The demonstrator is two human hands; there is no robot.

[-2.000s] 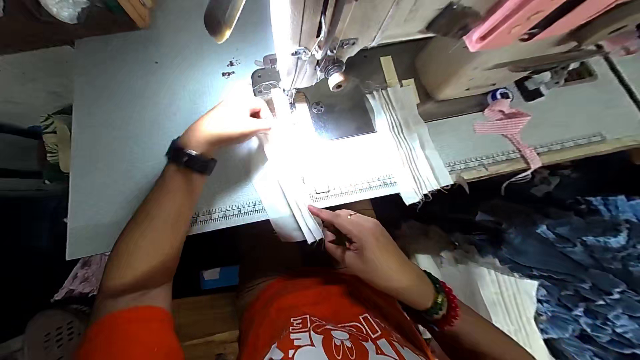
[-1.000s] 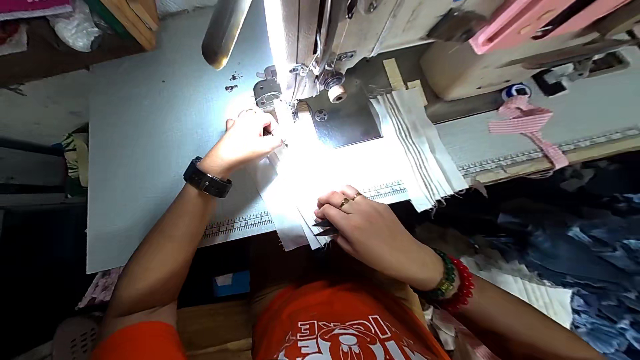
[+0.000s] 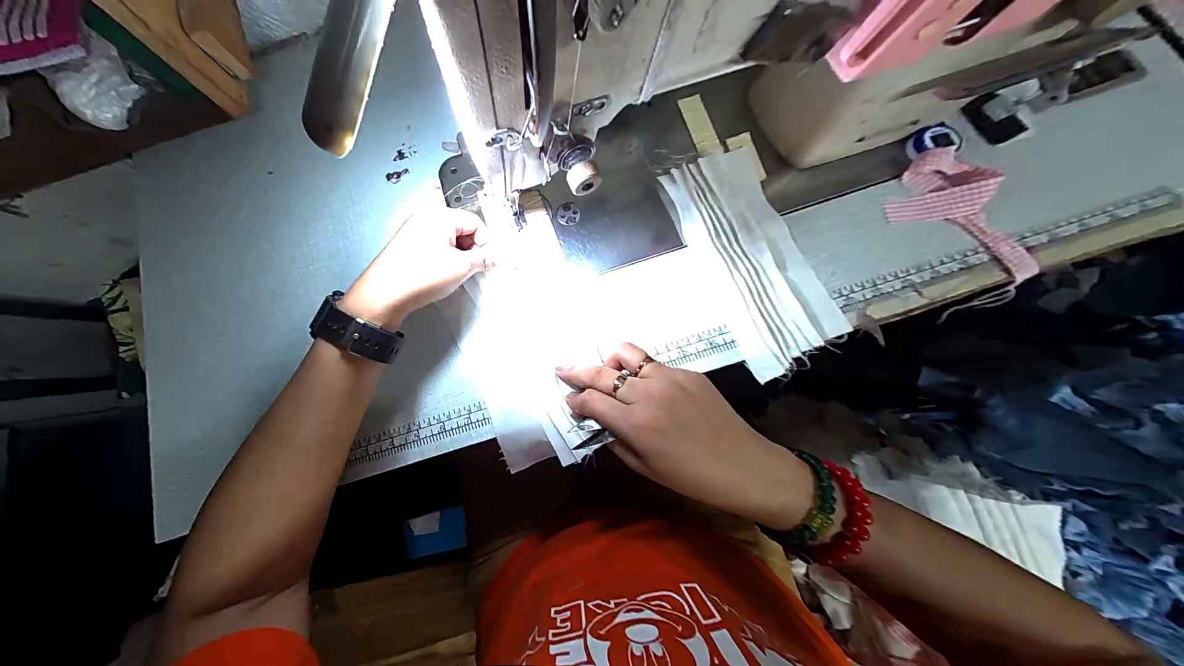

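A strip of white pleated fabric [image 3: 523, 407] runs from the sewing machine's presser foot [image 3: 516, 211] down over the table's front edge. Beside the foot, the thumb and fingertips of my left hand [image 3: 430, 254] are pinched at the fabric's left side; strong glare hides what lies between them. My right hand [image 3: 680, 425] grips the fabric's lower end near the table edge, with a small dark metal tool, perhaps thread snips [image 3: 592, 438], under the fingers. A second pleated white piece [image 3: 754, 264] lies on the table to the right.
A measuring tape [image 3: 425, 433] runs along the table's front edge. The lamp-like metal tube [image 3: 347, 79] hangs at upper left. A pink gingham ribbon [image 3: 953, 190] lies at the right. Blue fabric scraps [image 3: 1064, 398] and another pleated white piece [image 3: 1008, 523] are below the table, right.
My left hand has stayed beside the presser foot, its fingers now pinched at the fabric. My right hand remains at the strip's lower end. The view has shifted slightly.
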